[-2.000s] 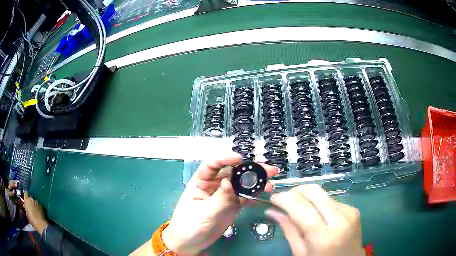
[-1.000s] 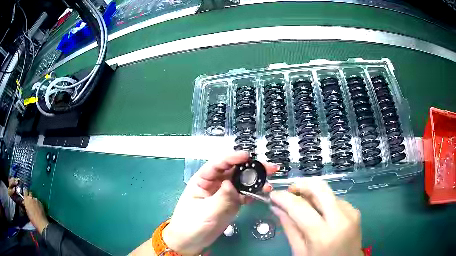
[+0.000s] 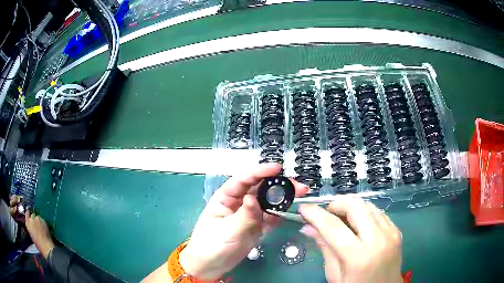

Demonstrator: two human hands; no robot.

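Observation:
My left hand [image 3: 229,226] holds a round black module [image 3: 276,194] by its edge between thumb and fingers, its pale round centre and white rim dots facing me. My right hand [image 3: 356,240] holds thin silver tweezers [image 3: 287,215], with the tip at the module's lower edge. Two loose modules lie on the green mat below my hands, one with a pale centre [image 3: 292,252] and one partly hidden by my left hand [image 3: 254,253]. Behind my hands is a clear compartment tray [image 3: 239,100] with rows of stacked black modules [image 3: 338,127]; the leftmost row is shorter.
A red-orange parts bin [image 3: 488,171] stands right of the tray. At the left is a black fixture [image 3: 72,130] with looped pale cables. A blue bin [image 3: 94,36] is at the far left. Another person's hand [image 3: 37,232] is at the lower left edge.
The tweezers now show two spread arms, one higher near the module's right side. My right hand has shifted slightly. My left hand still holds the module in nearly the same place.

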